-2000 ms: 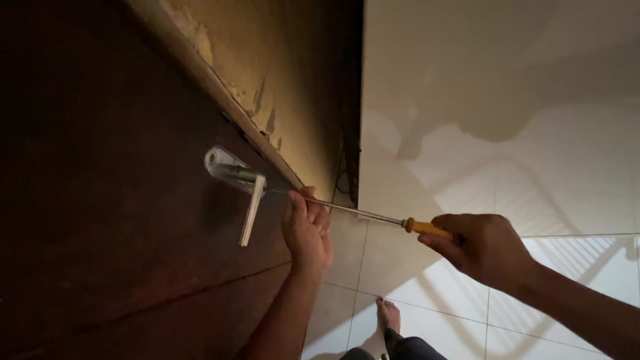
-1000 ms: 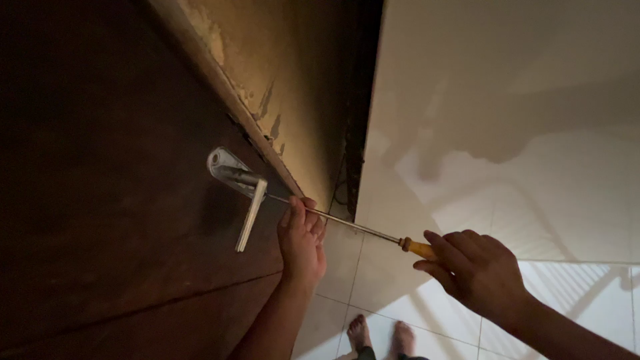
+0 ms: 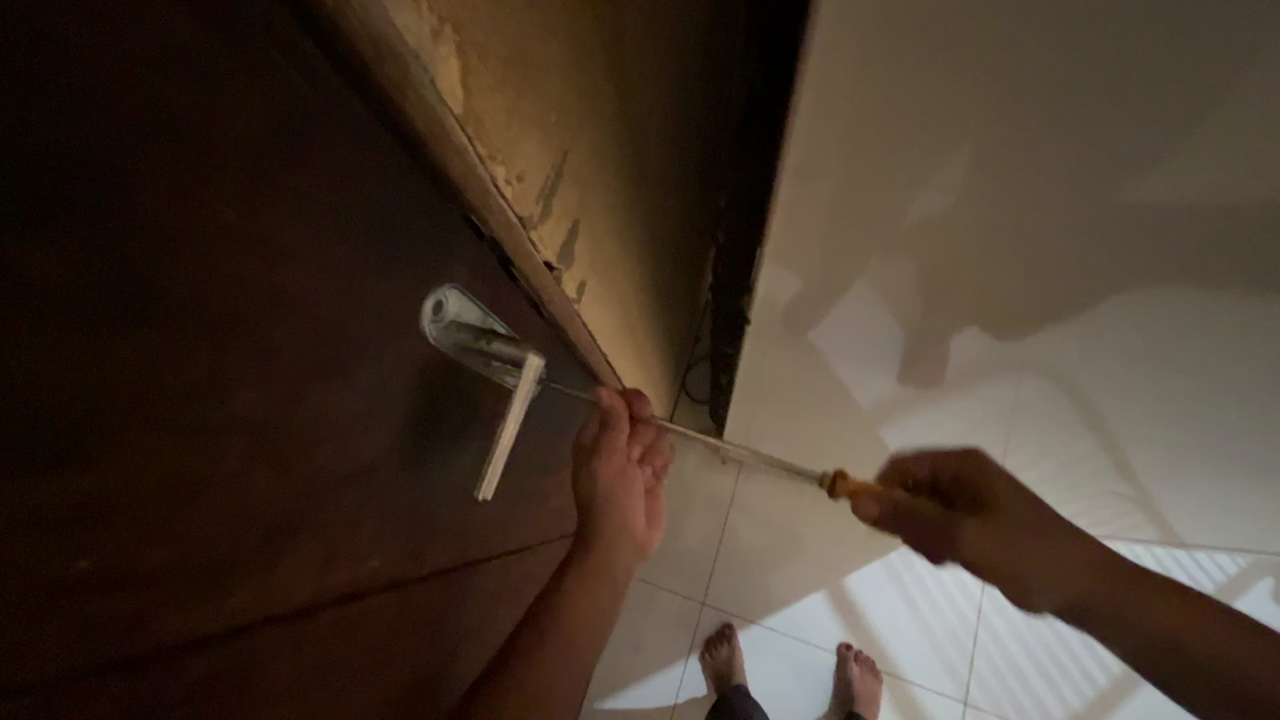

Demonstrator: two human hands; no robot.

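Observation:
A long-shafted screwdriver (image 3: 750,453) with an amber handle spans from the centre to the right. My right hand (image 3: 960,515) is closed around its handle. The fingers of my left hand (image 3: 625,465) pinch the shaft near its middle. The shaft runs up-left to the metal lever door handle (image 3: 510,425) and its backplate (image 3: 440,310), on a dark wooden door (image 3: 250,400). Its tip lies at or behind the lever's neck; the exact contact is hidden.
The door's edge (image 3: 480,170) runs diagonally beside a yellowish, worn surface (image 3: 590,150). A pale panel or wall (image 3: 950,150) stands at upper right. Below are light floor tiles (image 3: 800,590) with shadows, and two bare feet (image 3: 855,680).
The hands keep their holds on the screwdriver. My right hand's fingers have shifted around the handle. Both feet now show, where one was seen two seconds ago.

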